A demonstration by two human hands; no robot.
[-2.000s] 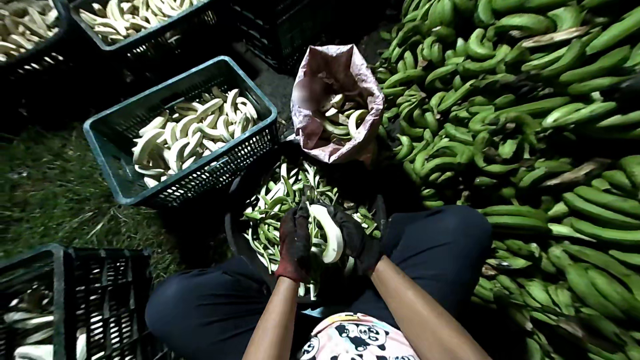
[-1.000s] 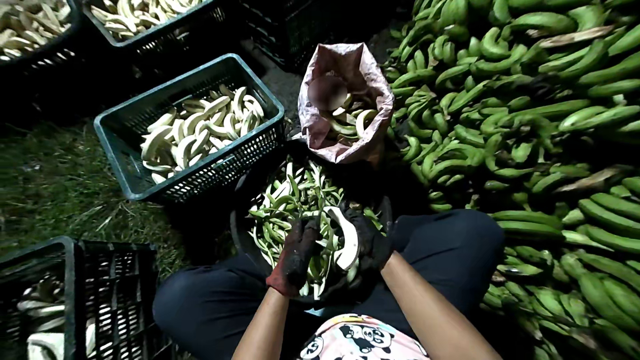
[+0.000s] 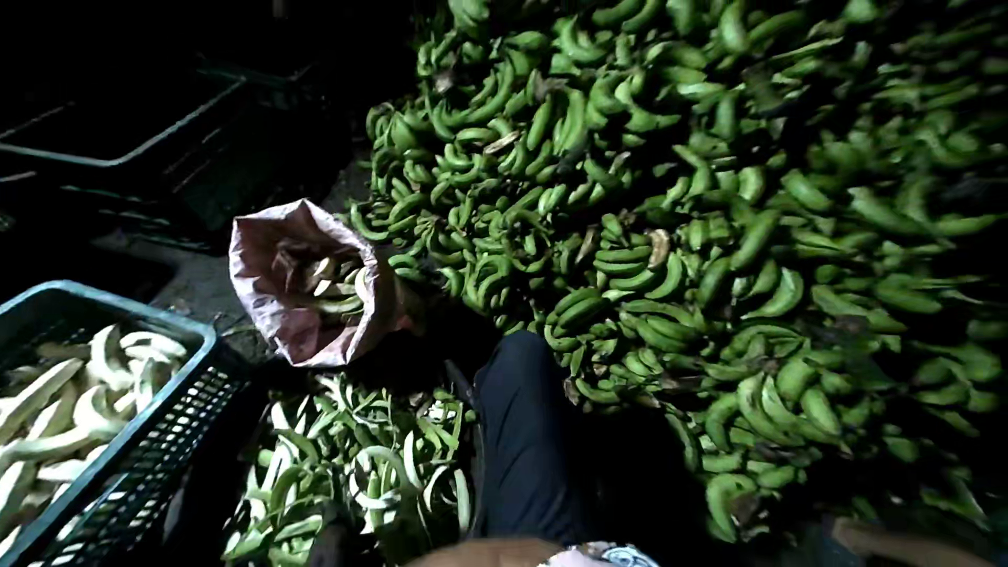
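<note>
Part of a bare forearm shows at the bottom edge, and a dark shape that looks like my gloved left hand (image 3: 327, 543) is over green and white peelings (image 3: 374, 472). What it holds is hidden. At the lower right another bit of bare arm shows beside the green bananas or plantains (image 3: 654, 331); the glove of my right hand blends into the dark there, its fingers unseen. Peeled pale fruit (image 3: 102, 394) fills part of a green plastic crate (image 3: 150, 429) at the left. An open pinkish sack (image 3: 260, 276) holds some peeled and partly green pieces.
My bent knee in dark trousers (image 3: 524, 441) lies between the peelings and the green heap. More plastic crates (image 3: 118, 161) stand in the dark at the upper left. The green heap spreads across the whole right side.
The view has swung right toward the heap. My hands, earlier together over the peelings with a peeled fruit, are now apart at the bottom edge; that fruit is no longer seen between them.
</note>
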